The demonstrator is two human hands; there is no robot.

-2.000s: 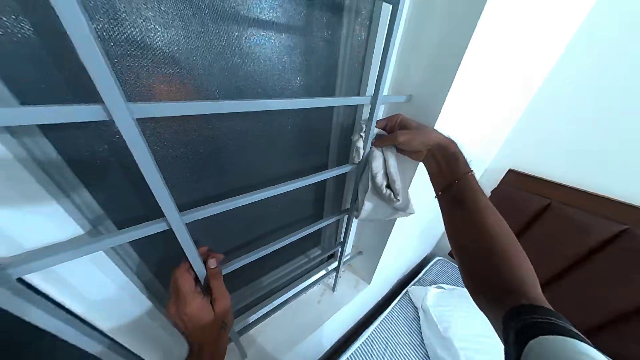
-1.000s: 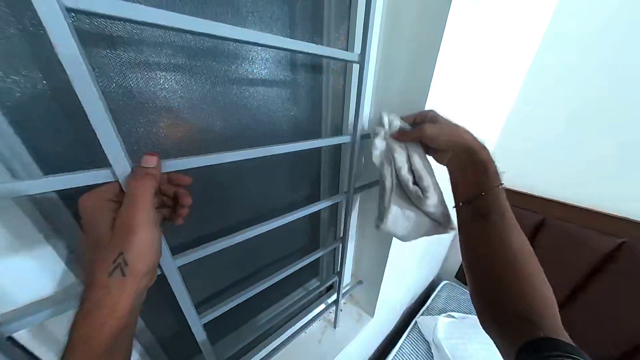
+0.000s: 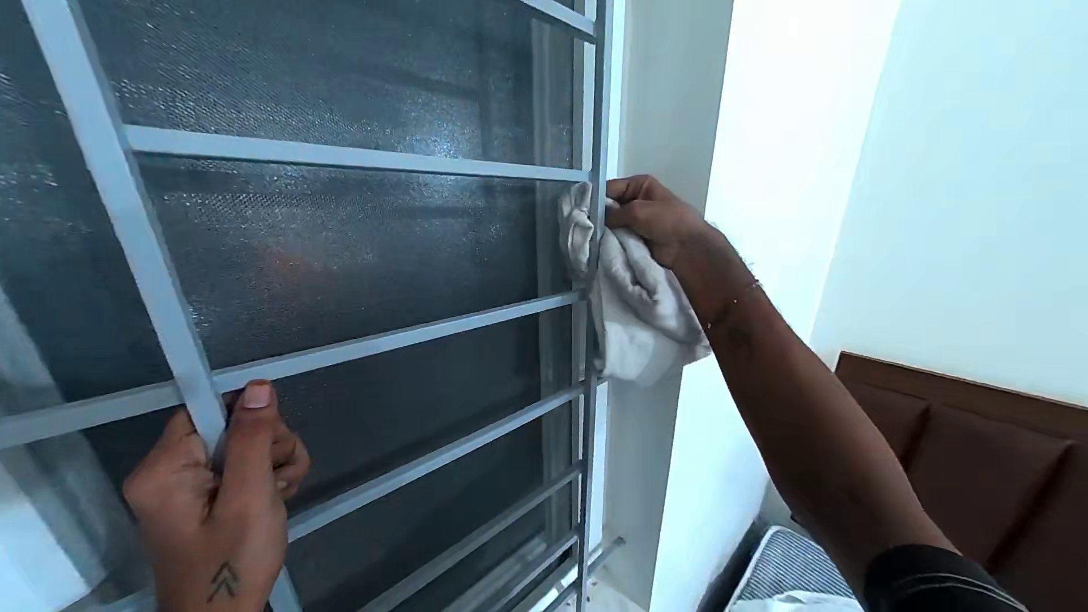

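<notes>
My left hand (image 3: 225,484) grips the wide upright bar of a grey metal window grille (image 3: 153,246), just below where a crossbar meets it, thumb in front. My right hand (image 3: 654,217) holds a whitish cloth (image 3: 642,297) against the grille's right upright bar. Part of the cloth shows on the left side of that bar, and the rest hangs down on the right. Some fingertips of my right hand are hidden behind the bar and cloth. Behind the grille is a dark textured window pane (image 3: 365,246).
A white wall corner (image 3: 765,170) stands right of the window recess. At the lower right are a brown padded headboard (image 3: 977,450) and a striped mattress (image 3: 795,565) with white fabric on it. The window sill (image 3: 608,595) shows at the bottom.
My right hand has brought the cloth back to the right upright bar; a second ago it hung to the right of it. My left hand has closed around the wide upright. The view has shifted.
</notes>
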